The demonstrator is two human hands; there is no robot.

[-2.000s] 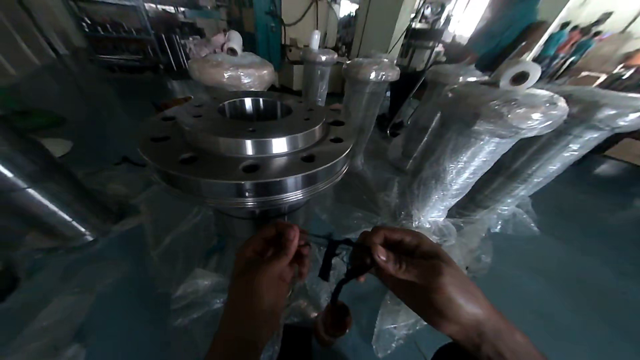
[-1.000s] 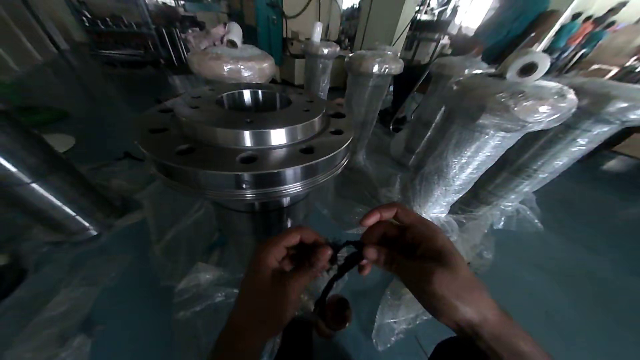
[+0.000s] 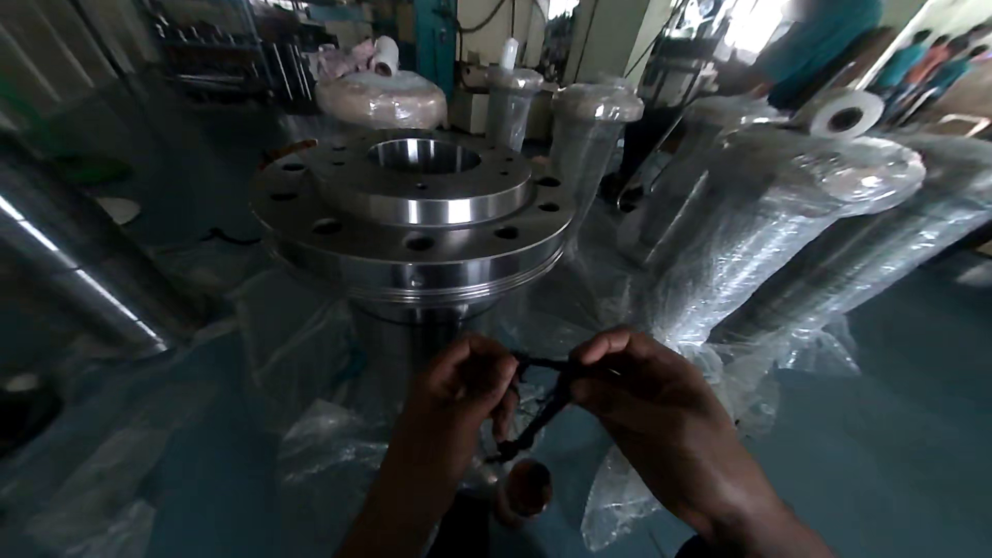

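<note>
Between my two hands, low in the middle of the head view, a dark flexible strip [image 3: 547,415] is stretched and hangs in a loop; whether it is cord, cloth or rubber I cannot tell. My left hand [image 3: 469,384] pinches one part of it between thumb and fingers. Thumb and forefinger of my right hand [image 3: 643,387] grip another part. Just beyond my hands stands a machined steel flange [image 3: 418,240] with bolt holes and a round central bore, on a cylindrical body. Below the strip is a small round copper-coloured container [image 3: 528,488], partly in shadow.
Plastic-wrapped cylinders [image 3: 744,232] stand at the right, one bearing a roll of wrap [image 3: 845,114]. A wrapped round part [image 3: 381,99] is behind the flange. A bare steel cylinder [image 3: 77,263] leans at the left. Loose plastic sheet [image 3: 325,442] covers some floor. People are at the upper right.
The dark strip hung down between my hands two seconds ago; now it forms a loop between them. My fingers have shifted on it, and both hands still hold it.
</note>
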